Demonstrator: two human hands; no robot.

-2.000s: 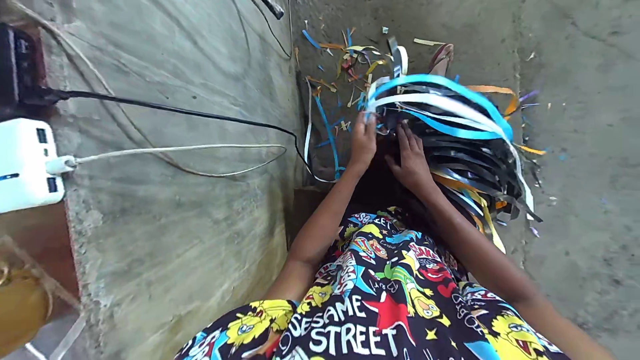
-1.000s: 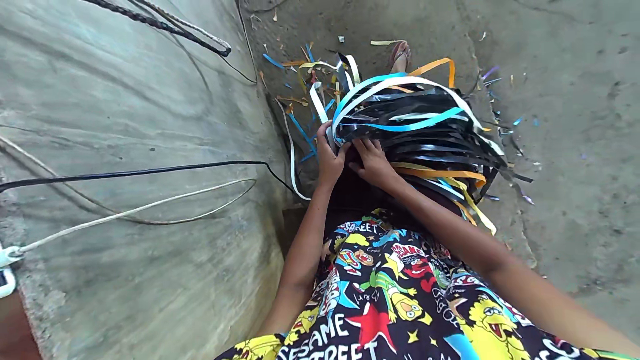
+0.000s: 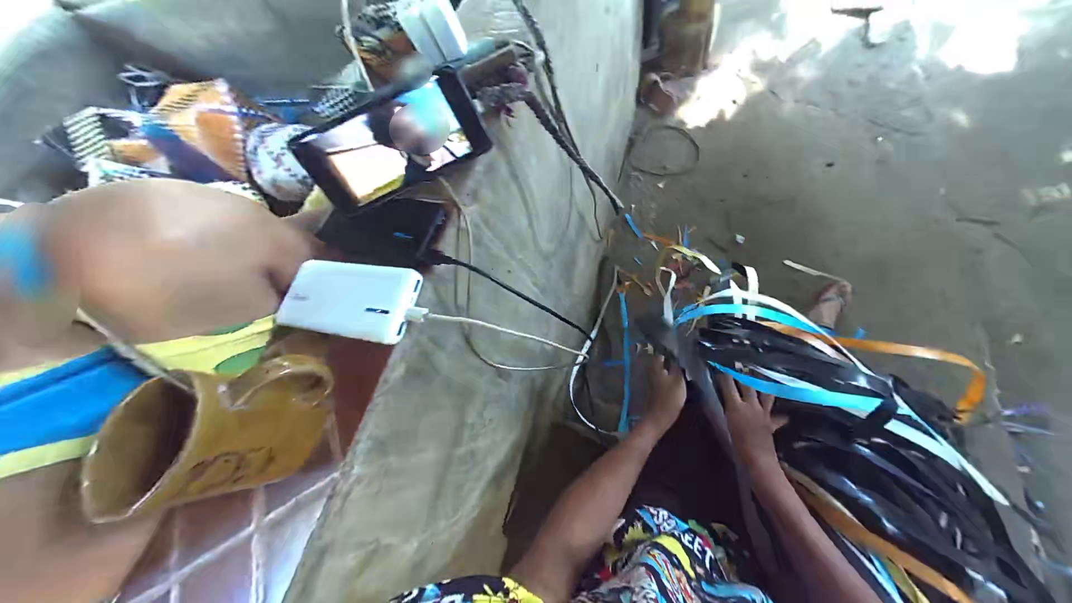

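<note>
A large bundle of black plastic strips (image 3: 863,469), mixed with blue, white and orange ones, spreads over my lap and to its right. At the bundle's left end my left hand (image 3: 666,394) has its fingers closed on a dark strip that looks blurred. My right hand (image 3: 749,414) lies against the bundle's near side with its fingers spread, beside a blue strip (image 3: 787,389); whether it grips anything cannot be told. Dark cloth covers my lap between the forearms.
On the ledge at left are a white power bank (image 3: 350,301), a dark device (image 3: 389,230), a phone (image 3: 394,138) and a brown mug (image 3: 213,431) on its side. A person sits beyond. Cables run down the concrete wall (image 3: 469,402). Strip scraps litter the floor.
The view has swung left, bringing in the ledge and the person. My left hand holds a dark strip, where white and blue strips were at my hands before.
</note>
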